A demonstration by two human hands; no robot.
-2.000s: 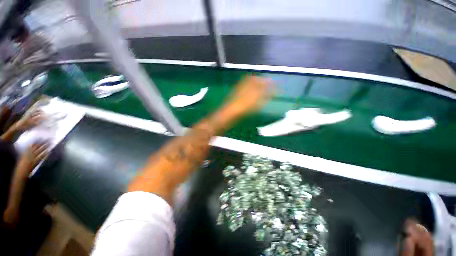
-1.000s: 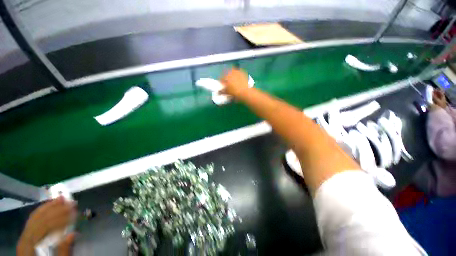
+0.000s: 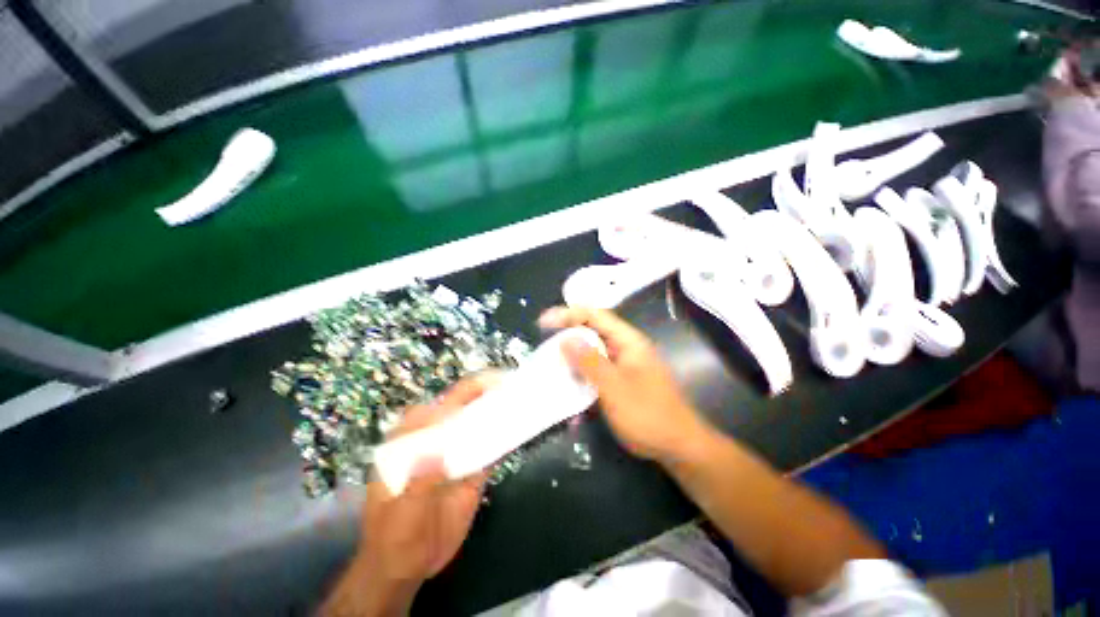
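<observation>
A white curved housing half point(image 3: 513, 412) is held between both hands, above the near edge of the circuit board pile point(image 3: 380, 362). My left hand point(image 3: 422, 506) grips its lower left end. My right hand point(image 3: 633, 386) holds its upper right end, with the fingers over the round head. Whether a board is inside the shell cannot be told. The waiting shells point(image 3: 887, 283) lie in an overlapping heap to the right on the black bench, several with round openings showing.
The green belt point(image 3: 519, 133) runs behind a pale rail point(image 3: 464, 256). One shell lies on it at left point(image 3: 223, 178), another at far right point(image 3: 890, 43). A person's sleeve point(image 3: 1074, 157) shows at the right edge. A red item point(image 3: 965, 410) lies on the blue floor.
My right hand has come back from the belt to the held shell. My left hand has moved right, in front of the board pile. The view has turned and lowered, showing more waiting shells.
</observation>
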